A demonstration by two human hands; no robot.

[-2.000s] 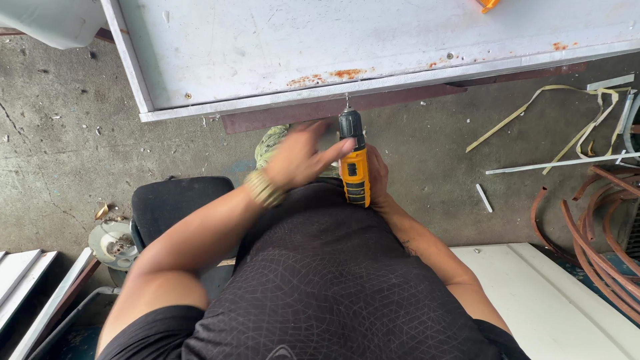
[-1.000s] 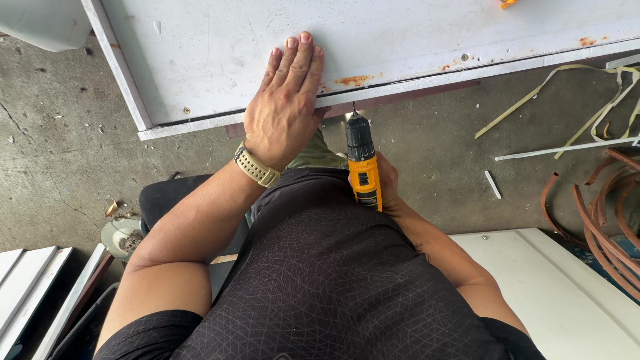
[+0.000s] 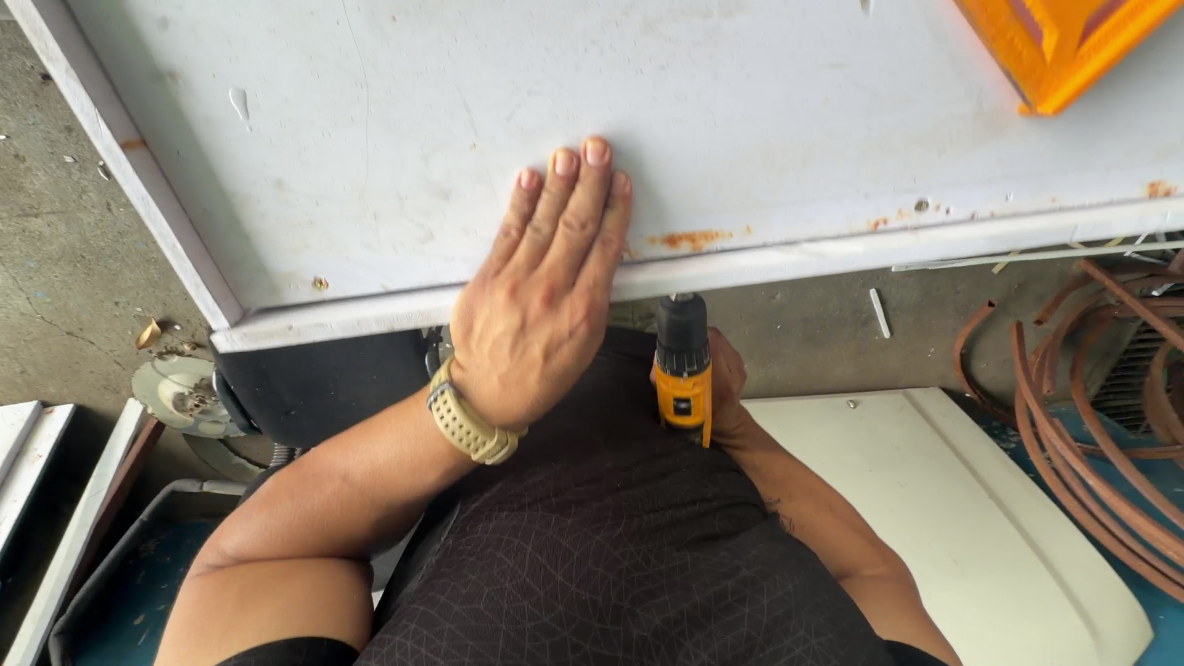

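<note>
My left hand (image 3: 546, 268) lies flat, palm down and fingers forward, across the raised near rim of a white tabletop (image 3: 416, 139) with rust stains; it holds nothing. Just right of it, below the rim, my right hand (image 3: 726, 379) grips a yellow and black cordless drill (image 3: 684, 370). The drill's chuck points at the rim's outer side; the bit's tip is mostly hidden there. The fingers around the handle are partly hidden by the drill body. A screw head (image 3: 320, 283) shows near the left corner of the tabletop.
An orange plastic object (image 3: 1054, 65) sits on the tabletop at upper right. Behind the rim at left is a black chair seat (image 3: 333, 388). Brown coiled tubing (image 3: 1064, 435) and a cream panel (image 3: 925, 490) are at right; white strips (image 3: 83, 527) lean at lower left.
My left hand has gone from beside the drill to the tabletop, where it now rests. The drill's chuck is now close against the rim. The view has moved nearer the tabletop.
</note>
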